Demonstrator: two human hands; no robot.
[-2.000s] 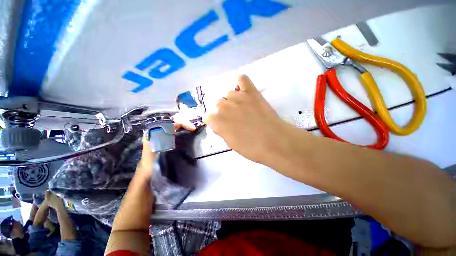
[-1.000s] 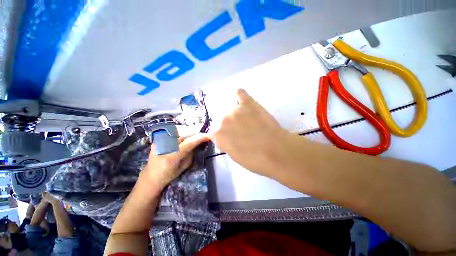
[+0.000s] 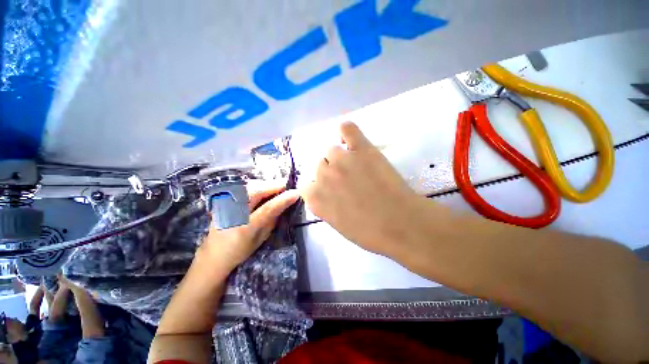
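Note:
The grey and black plaid garment (image 3: 267, 281) lies under the white sewing machine head (image 3: 235, 64) and hangs over the table's front edge. My left hand (image 3: 238, 238) lies on the garment beside the needle area, its fingers stretched toward the garment's dark edge (image 3: 294, 178). My right hand (image 3: 352, 181) is at that edge, fingers curled and thumb raised; its fingertips meet my left fingertips. Whether it pinches the edge is hidden. A bluish-grey block (image 3: 230, 207) partly covers my left hand.
Shears with red and yellow handles (image 3: 509, 153) lie right of my right hand. A measuring strip (image 3: 413, 308) runs along the table's front edge. Dark pointed tools (image 3: 640, 96) lie at far right. Another person's arms (image 3: 80, 306) show at lower left.
My left hand has come out from behind the block toward the needle area. The plaid garment has spread right, over the table edge. My right hand has moved slightly right. The view has shifted slightly.

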